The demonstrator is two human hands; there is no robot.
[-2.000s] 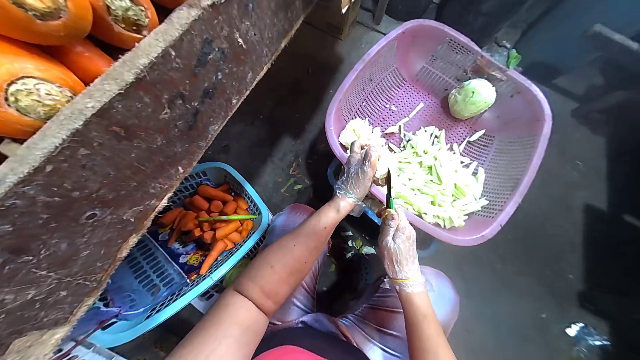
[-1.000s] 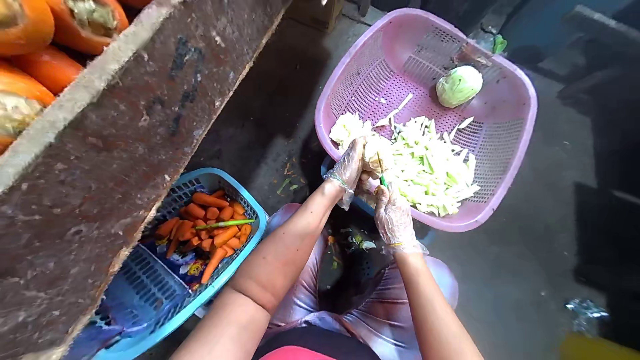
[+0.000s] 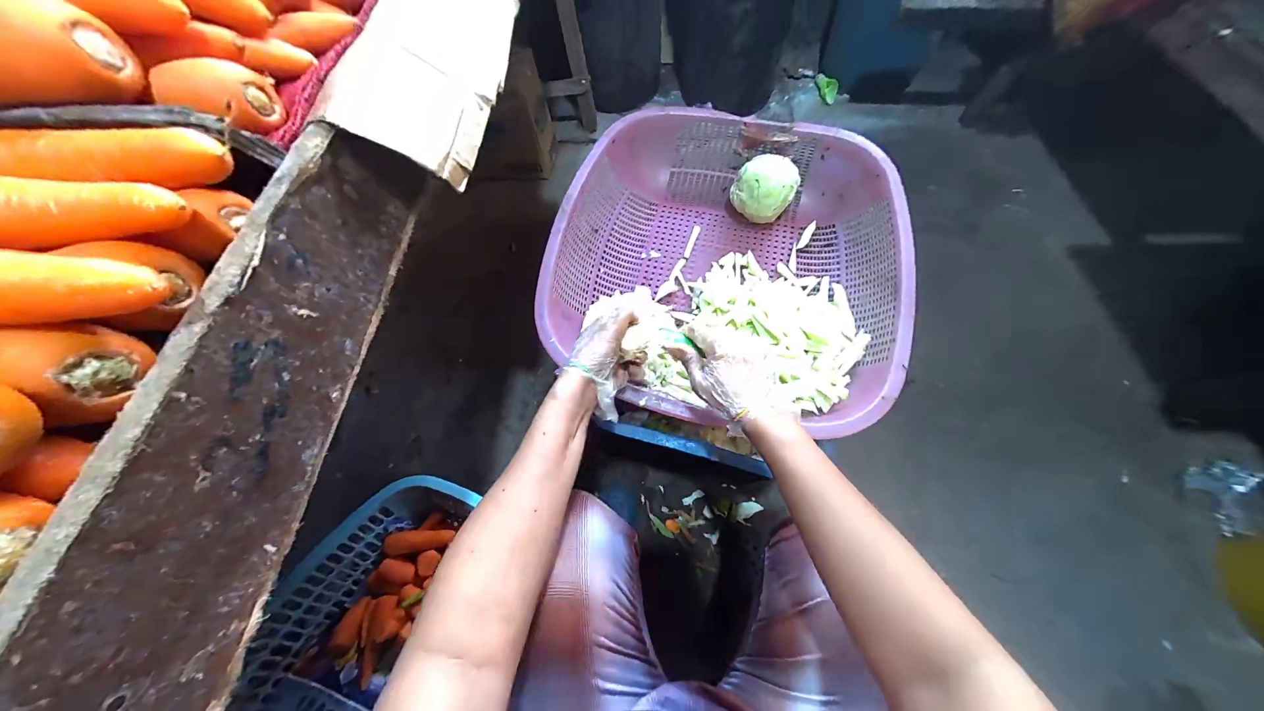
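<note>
A pink plastic basket (image 3: 894,296) holds a heap of pale green cut vegetable strips (image 3: 780,316) and, toward its far side, a whole round cabbage (image 3: 765,188). My left hand (image 3: 604,351), in a clear plastic glove, grips a whitish cauliflower piece (image 3: 637,316) over the basket's near left edge. Close beside it, my gloved right hand (image 3: 731,370) is closed around the green handle of a small knife (image 3: 681,342); the blade is hidden against the piece.
Large carrots (image 3: 89,212) lie behind a worn wooden board (image 3: 227,415) on the left. Below it stands a blue plastic basket (image 3: 395,494) with small carrots (image 3: 395,573). A blue container edge (image 3: 681,444) shows under the pink basket, and vegetable scraps (image 3: 701,513) lie between my knees.
The view has turned, showing more of the large carrots and a pale cardboard sheet. Both hands stay together at the basket's near edge; the knife blade, visible two seconds ago, is now hidden.
</note>
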